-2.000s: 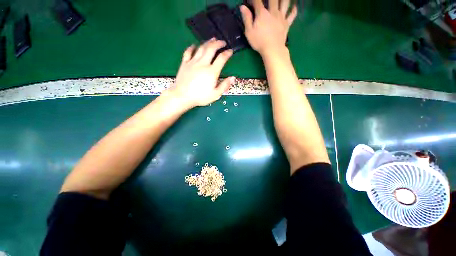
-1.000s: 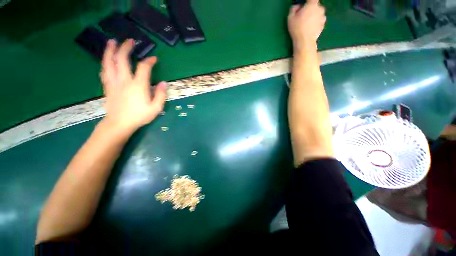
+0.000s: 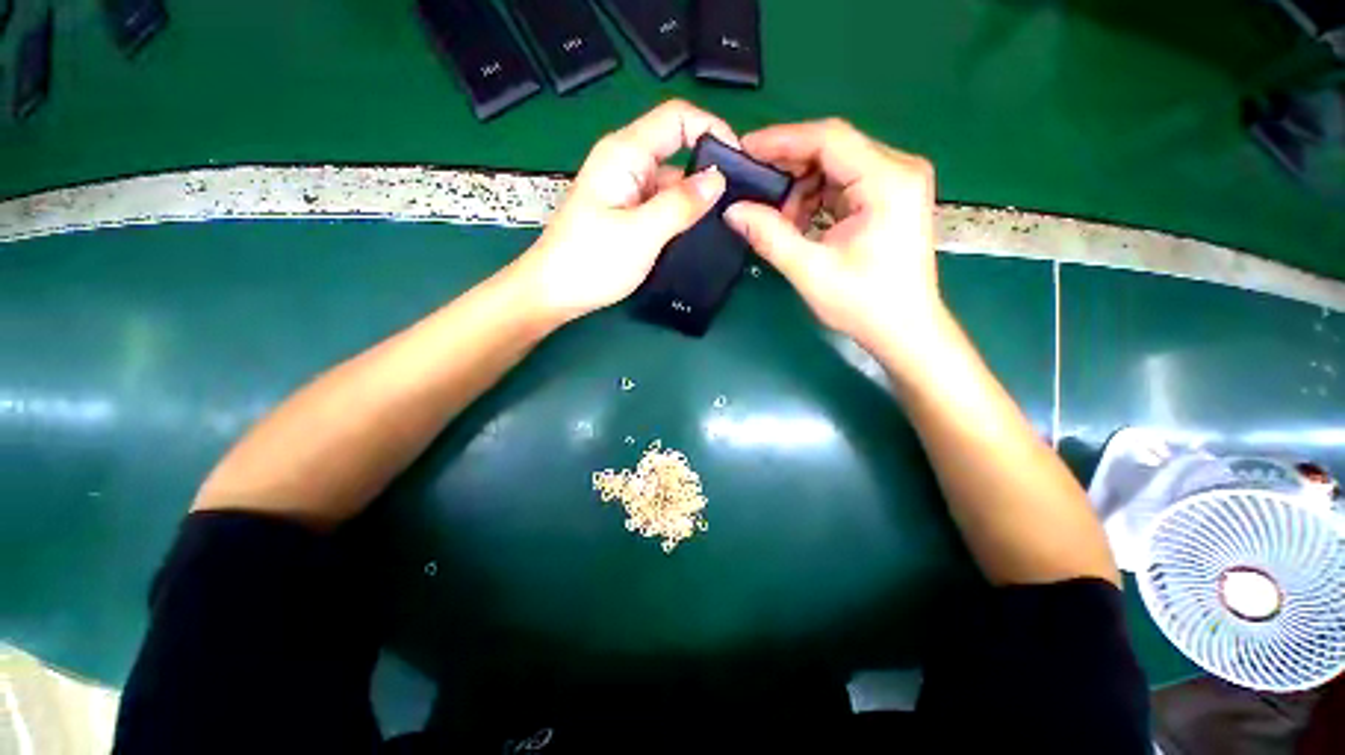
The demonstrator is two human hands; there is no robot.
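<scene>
A black flat oblong unit (image 3: 696, 266) is held between both hands above the pale rail and the near bench. Small white marks show near its lower end, and its upper end tilts up toward the fingers. My left hand (image 3: 627, 214) grips its left side, with the thumb on its face. My right hand (image 3: 856, 221) holds its upper right side with thumb and fingers. Whether a ring is between the fingers cannot be told. A heap of pale-gold rings (image 3: 661, 496) lies on the bench below, with a few single rings around it.
Several black units (image 3: 568, 44) lie on the green belt (image 3: 295, 89) beyond the hands, with others at far left and far right. The speckled edge rail (image 3: 369, 193) runs across. A white fan (image 3: 1251, 590) stands at the lower right.
Both hands have come together over the rail, now holding one unit. Earlier they were apart, the left open near the units and the right reaching far out. The view has turned.
</scene>
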